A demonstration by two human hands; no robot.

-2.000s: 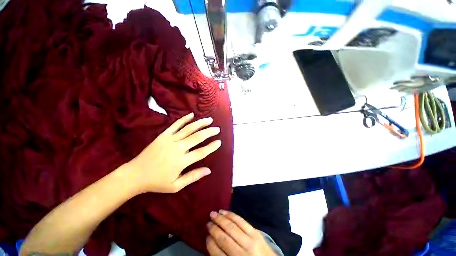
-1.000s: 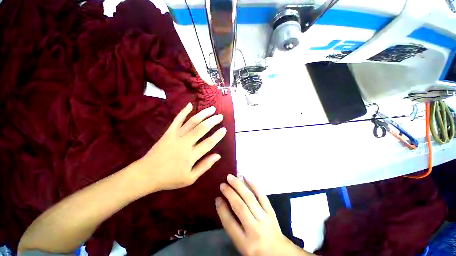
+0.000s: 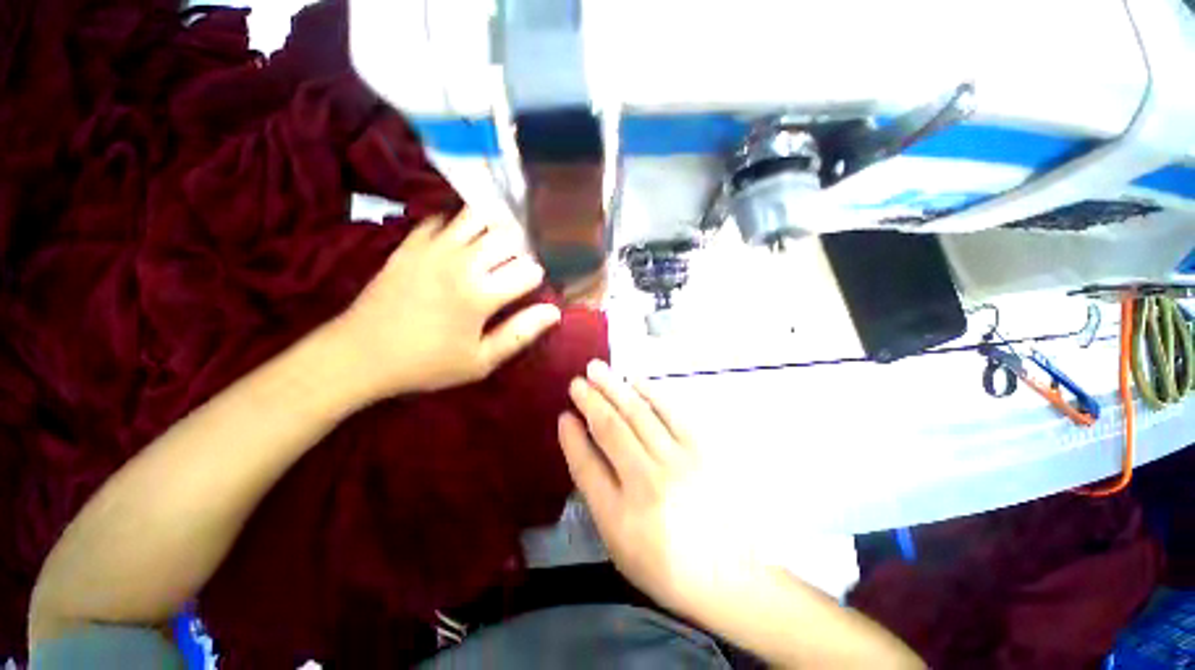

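The dark red garment piece (image 3: pixel 393 484) lies in a large heap left of the needle area and hangs over the table's front edge. The white sewing machine (image 3: pixel 682 66) stands above its right edge; the presser foot and needle are hidden behind the long shiny guard (image 3: pixel 564 196). My left hand (image 3: pixel 439 308) lies on the cloth just left of the guard, palm down, fingers partly spread, fingertips near the machine. My right hand (image 3: pixel 642 484) rests flat at the cloth's right edge, fingertips on the red border below the needle area. Neither hand visibly pinches the cloth.
A black smartphone (image 3: pixel 894 295) lies right of the needle area on the white table (image 3: pixel 786 445). Small thread snips (image 3: pixel 1048 386) and an olive cord coil (image 3: pixel 1162 347) with orange cord lie farther right. More dark red cloth (image 3: pixel 1022 576) is below the table at right.
The camera view has shifted, so the machine head appears larger and lower. Both hands are closer to the needle area, and the red cloth between them and the guard is shorter.
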